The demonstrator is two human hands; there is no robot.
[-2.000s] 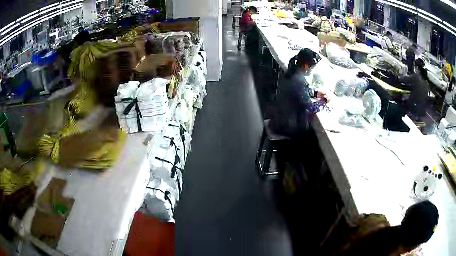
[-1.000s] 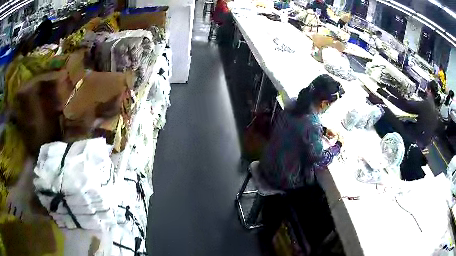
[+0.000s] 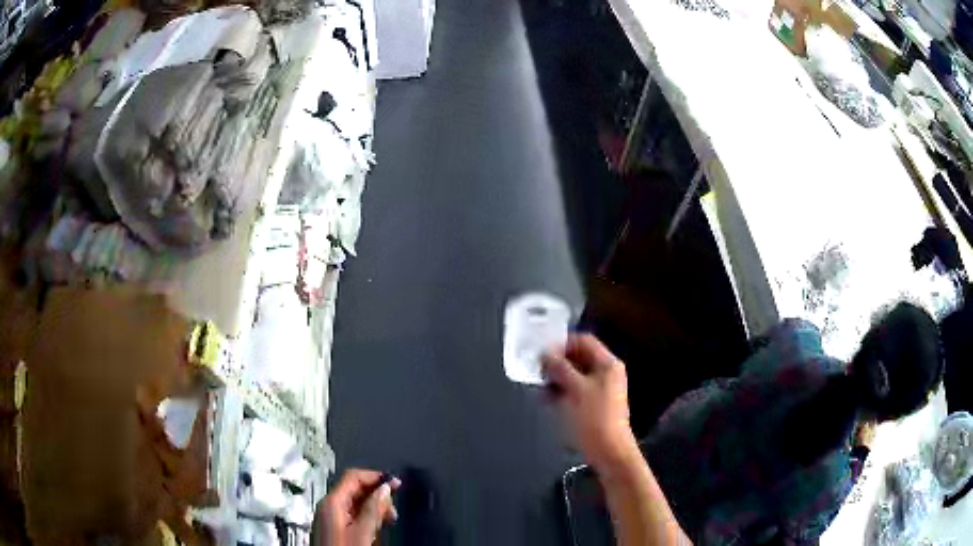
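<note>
My right hand (image 3: 589, 386) is over the aisle. It pinches a small white paper slip or label (image 3: 533, 333) by its lower right corner. The slip has rounded corners, a small dark slot near its top and faint marks. My left hand (image 3: 357, 506) is low in the view, partly cut off by the bottom edge. Its fingers are closed around a short dark stick (image 3: 382, 482), perhaps a pen; most of it is hidden.
A person (image 3: 747, 437) sits close at the right beside a long white worktable (image 3: 843, 192). Stacked wrapped bundles (image 3: 181, 139) and brown cardboard (image 3: 96, 405) stand at the left. The dark grey aisle floor (image 3: 448, 213) runs between.
Both hands have come into view, the right one with the white slip. The view has tilted down and moved closer to the seated person and the left stacks.
</note>
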